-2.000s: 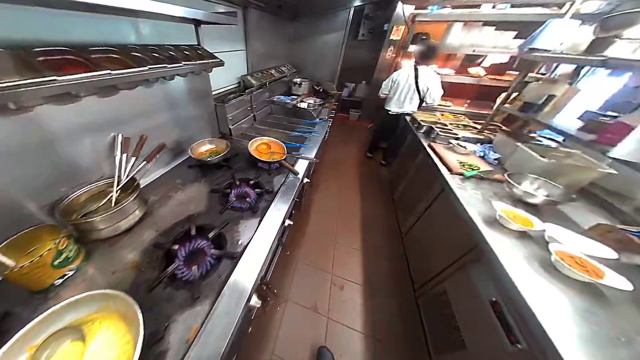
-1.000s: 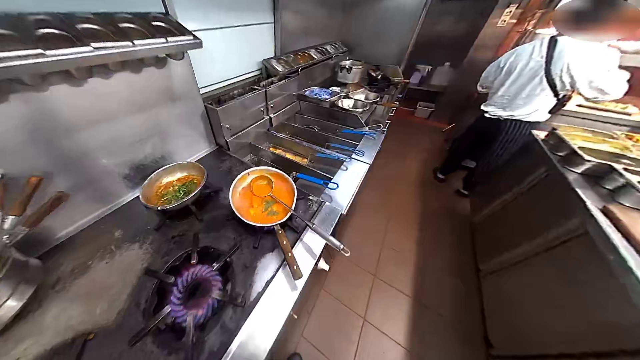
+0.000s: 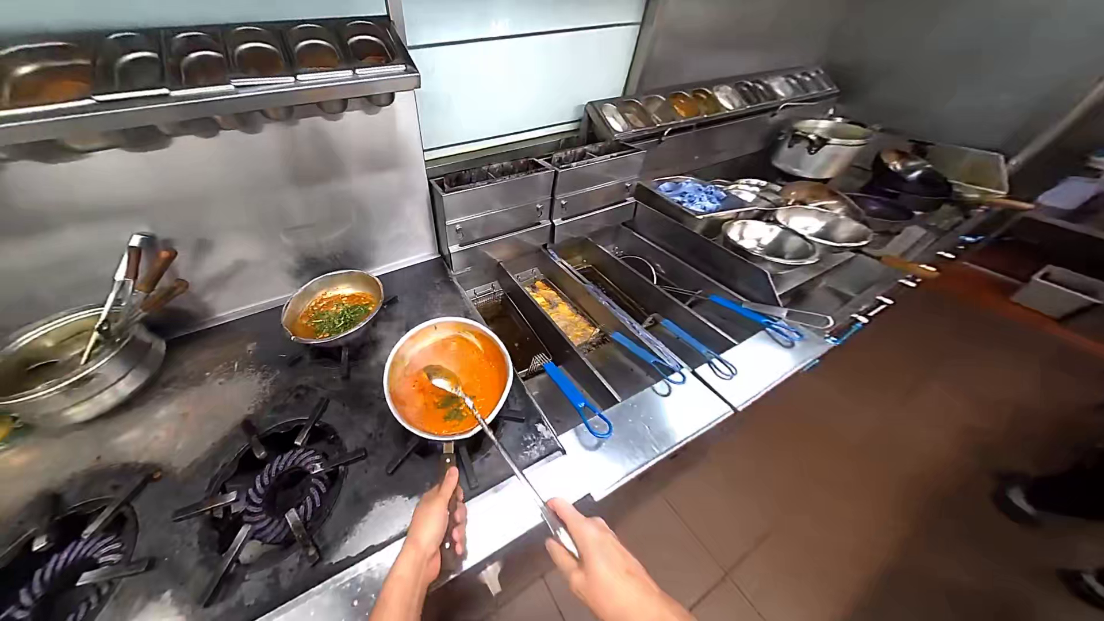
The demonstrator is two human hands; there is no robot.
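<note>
My left hand (image 3: 434, 524) grips the dark handle of a round frying pan (image 3: 398, 405) on the front burner nearest the fryers. Orange sauce (image 3: 473, 355) with chopped green herbs fills the pan. The long metal handle of a ladle (image 3: 444, 379) is in my right hand (image 3: 595, 556), and its bowl rests in the sauce. Behind and to the left, a smaller pan (image 3: 293, 317) holds orange-brown food topped with green herbs (image 3: 341, 319). No hand touches that one.
Bare gas burners (image 3: 285, 496) lie at the left, beside a steel pot (image 3: 129, 366) of utensils. Deep fryers with blue-handled baskets (image 3: 573, 392) stand right of the pan. Farther right are metal bowls (image 3: 772, 241) and a large pot (image 3: 819, 151). A person's shoe (image 3: 1018, 498) shows at the right edge.
Both hands have come into view, one on the pan handle and one on the ladle. The burner flame seen earlier no longer shows. The view has moved closer to the stove.
</note>
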